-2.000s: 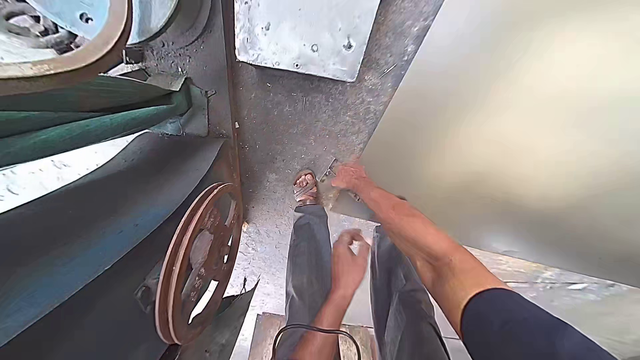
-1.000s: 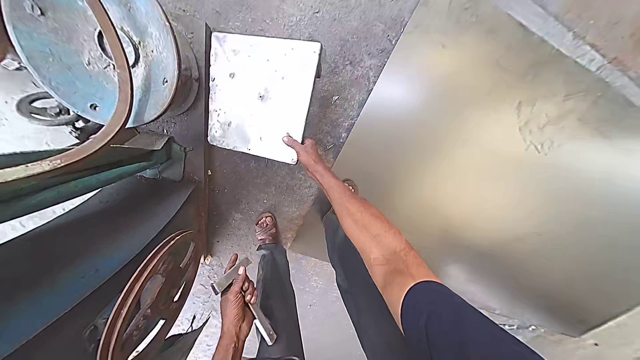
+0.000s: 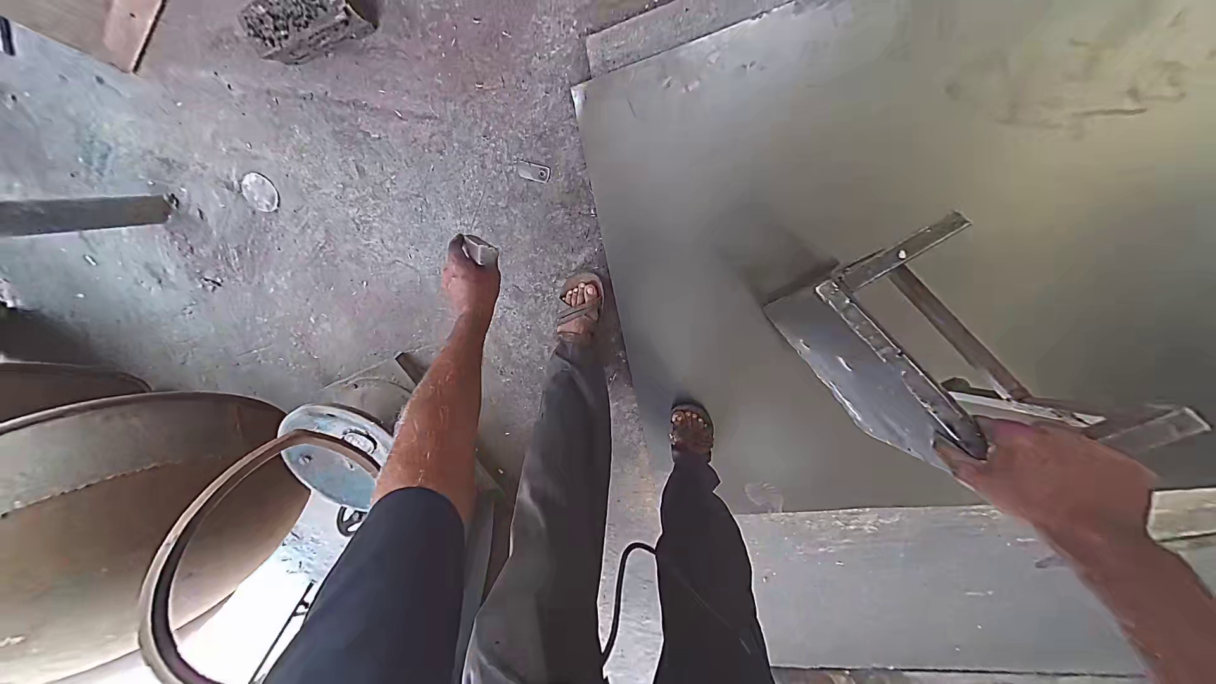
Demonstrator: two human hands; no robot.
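My left hand [image 3: 472,277] is closed around a small metal piece [image 3: 480,251], whose pale end shows past the fingers above the floor. At the right, my right hand [image 3: 1054,470] grips a small metal stool [image 3: 898,366] by the edge of its frame. The stool is tilted on its side, with its flat top [image 3: 845,370] facing down and left and its bar legs pointing to the upper right. It is over a large metal sheet [image 3: 703,190]; whether it touches the sheet I cannot tell.
A block-like object [image 3: 299,27], a round disc [image 3: 259,192] and a small metal plate [image 3: 534,171] lie on the concrete floor. A metal bar [image 3: 85,215] juts in at left. Machinery with a curved rim [image 3: 166,570] stands lower left. A black cable [image 3: 619,598] runs by my legs.
The stool, seen from above on the floor at my right hand's touch one second ago, is now lifted and tilted over the sheet. The view has turned a lot.
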